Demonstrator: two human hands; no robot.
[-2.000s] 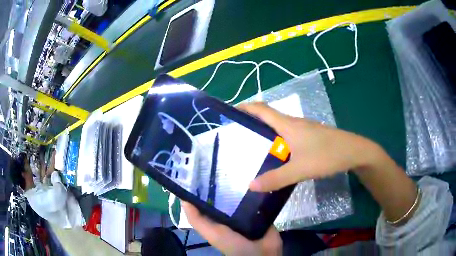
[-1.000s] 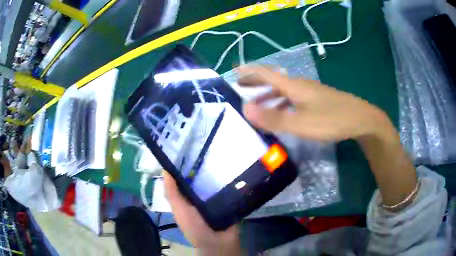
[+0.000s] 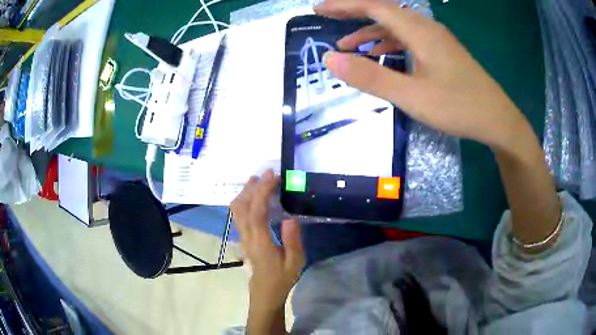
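Observation:
The black tablet [image 3: 341, 118] lies over the bubble bag [image 3: 434, 167]. Its lit screen shows a camera view of the pen and the power strip, with a green square at lower left and an orange one at lower right. My left hand [image 3: 264, 229] is at the tablet's lower left corner, fingers spread; whether they touch the edge is unclear. My right hand [image 3: 431, 78] is over the tablet's top right part, thumb and fingers apart, hiding part of the screen and top edge.
Left of the tablet are a printed sheet [image 3: 251, 98], a dark blue pen [image 3: 208, 105] and a white power strip [image 3: 165, 105] with a black plug [image 3: 163, 50]. Bagged stacks stand at left [image 3: 55, 91] and right [image 3: 575, 98]. A black stool [image 3: 140, 229] is below the bench.
The tablet has gone from raised and tilted in my left hand to lying straight on the bag. My left hand has opened beside it. The view has shifted, showing the sheet, pen and strip.

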